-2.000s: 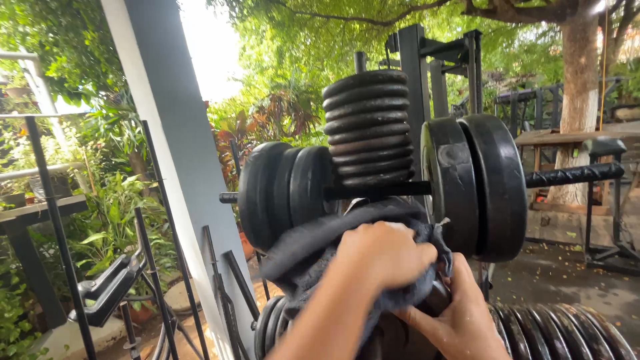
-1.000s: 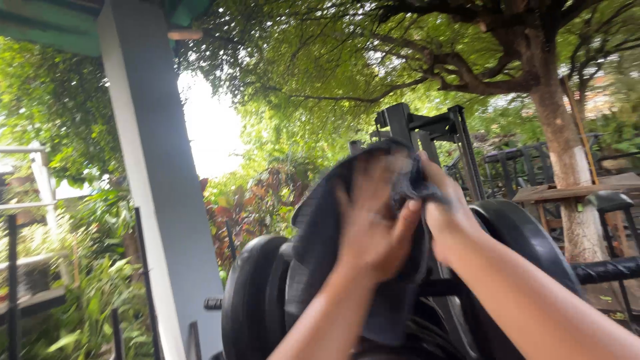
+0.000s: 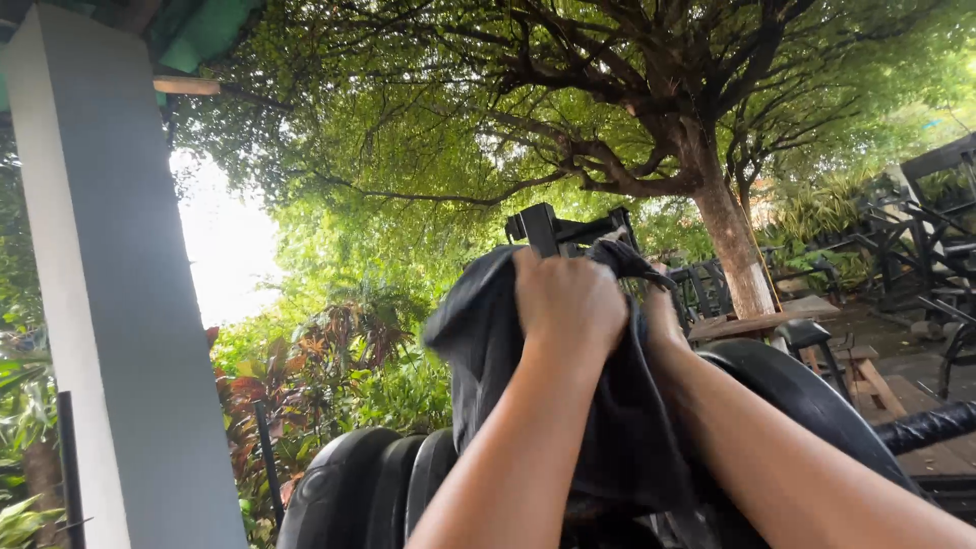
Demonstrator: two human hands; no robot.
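A dark cloth (image 3: 488,366) hangs from my two raised hands in the middle of the view. My left hand (image 3: 572,297) is closed on its upper part, knuckles up. Just to the right, my right hand (image 3: 659,313) grips the bunched edge, its fingers partly hidden by the cloth. Beneath and behind the cloth are black weight plates (image 3: 343,488) on the left and a large black plate (image 3: 793,404) on the right. A black wrapped bar end (image 3: 930,427) sticks out at the right. The stacked plates lower down are mostly hidden.
A grey and white pillar (image 3: 130,290) stands at the left, with thin black upright bars (image 3: 267,457) near it. Behind the cloth rises a black metal frame (image 3: 543,229). A tree trunk (image 3: 732,244), a wooden table (image 3: 762,324) and more gym equipment (image 3: 915,244) are at the right.
Both hands have lifted the cloth from low among the plates, where it was bunched two seconds ago; it now hangs from them. The view has tilted upward.
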